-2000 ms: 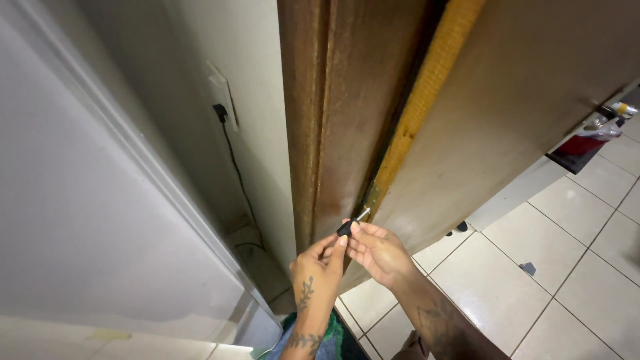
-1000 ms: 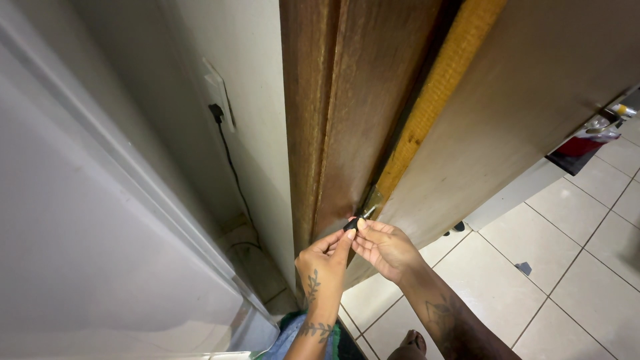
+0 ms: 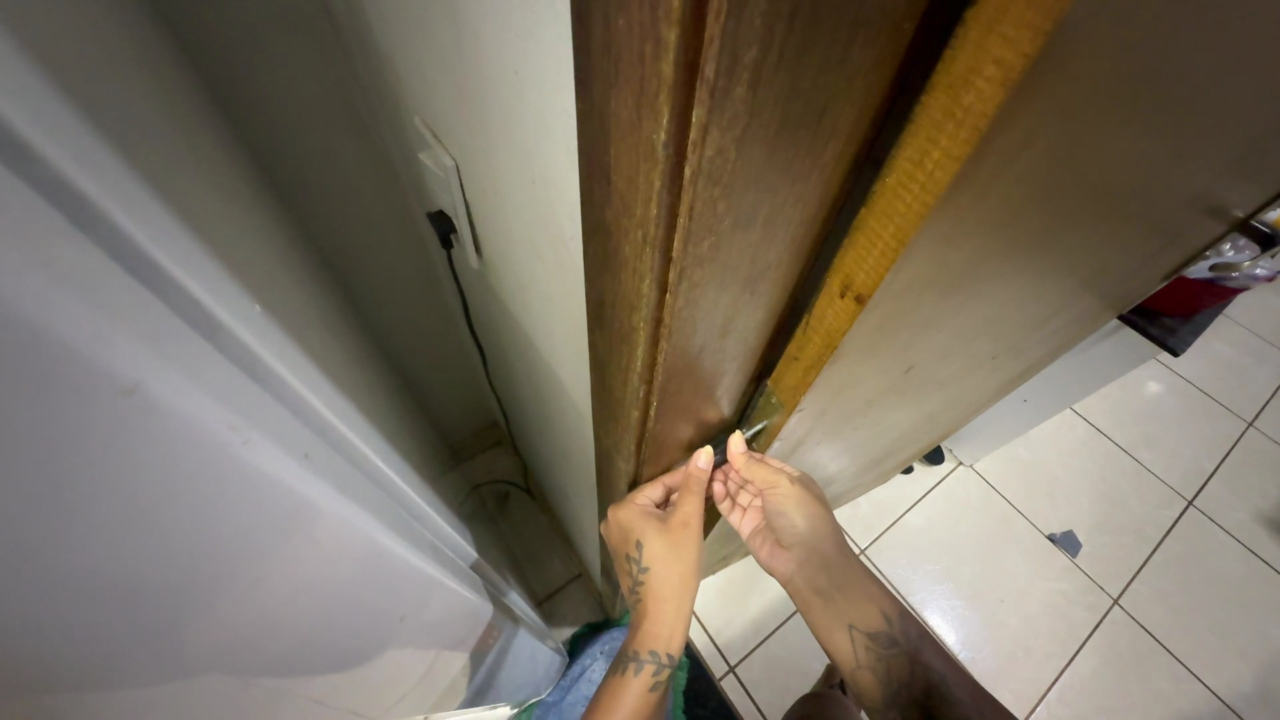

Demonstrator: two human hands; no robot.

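Observation:
Between the fingertips of my left hand point(image 3: 662, 520) and my right hand point(image 3: 775, 505) is a small screwdriver point(image 3: 722, 450) with a black handle, mostly hidden by the fingers. Its thin metal shaft points up and right toward a metal hinge plate point(image 3: 765, 405) on the edge of a wooden door point(image 3: 850, 290). Whether its tip touches a screw cannot be told. Left of my hands stands the brown wooden door frame point(image 3: 640, 250).
A white appliance point(image 3: 220, 430) fills the left side. A black plug point(image 3: 441, 229) with a cord sits in a wall outlet. Blue cloth point(image 3: 585, 675) lies below my left hand. Light floor tiles point(image 3: 980, 560) carry a small grey piece point(image 3: 1066, 543).
Both hands stay together at the door's edge with the tool. The fingers have shifted slightly around its handle.

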